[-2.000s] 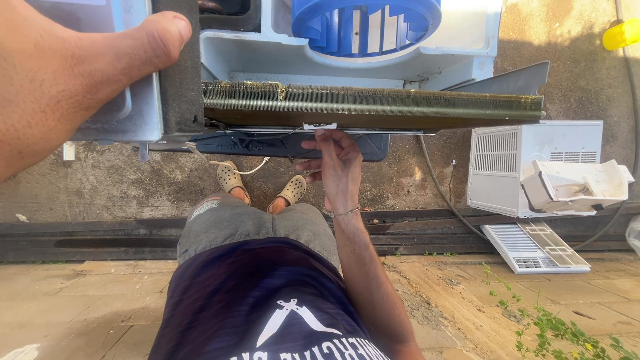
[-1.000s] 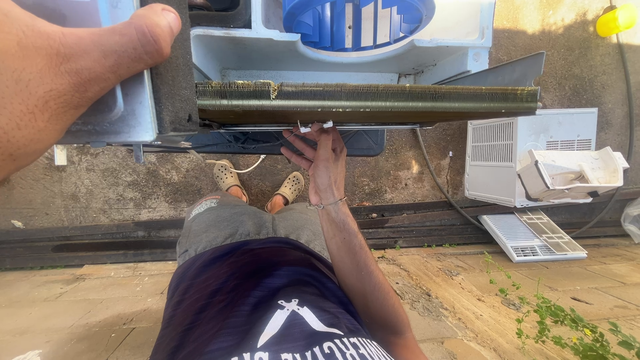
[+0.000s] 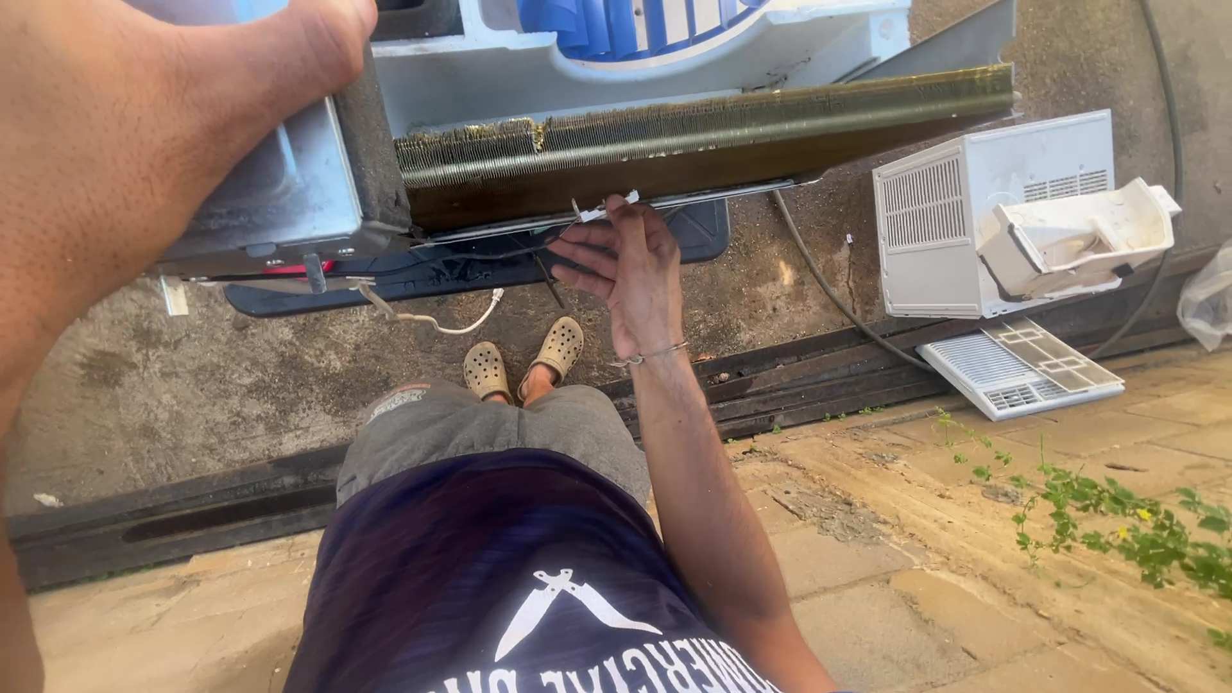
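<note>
An opened window air conditioner spans the upper view, with a finned coil (image 3: 703, 135) along its near side and a blue fan wheel (image 3: 640, 24) behind. My left hand (image 3: 183, 115), large and close to the camera, lies over the metal housing (image 3: 260, 192) at the left end; its thumb shows by a dark foam strip (image 3: 371, 154), its other fingers are hidden. Below the coil, my right hand (image 3: 635, 260) has its thumb at a small white clip (image 3: 606, 207) on the coil's lower edge. A thin dark wire runs left from there, and its other fingers are spread.
On the ground at right stand a white vented casing (image 3: 1020, 164), a white plastic duct part (image 3: 1078, 236) and a front grille (image 3: 1001, 366). A grey cable (image 3: 828, 289) trails beside them. Under the unit are a dark board (image 3: 707, 231) and a pale cord (image 3: 452, 327). Plants grow at lower right.
The white clip lay flat along the coil's edge two seconds ago and now sits at a slant by my right thumb. My left hand stays over the housing. The view has tilted.
</note>
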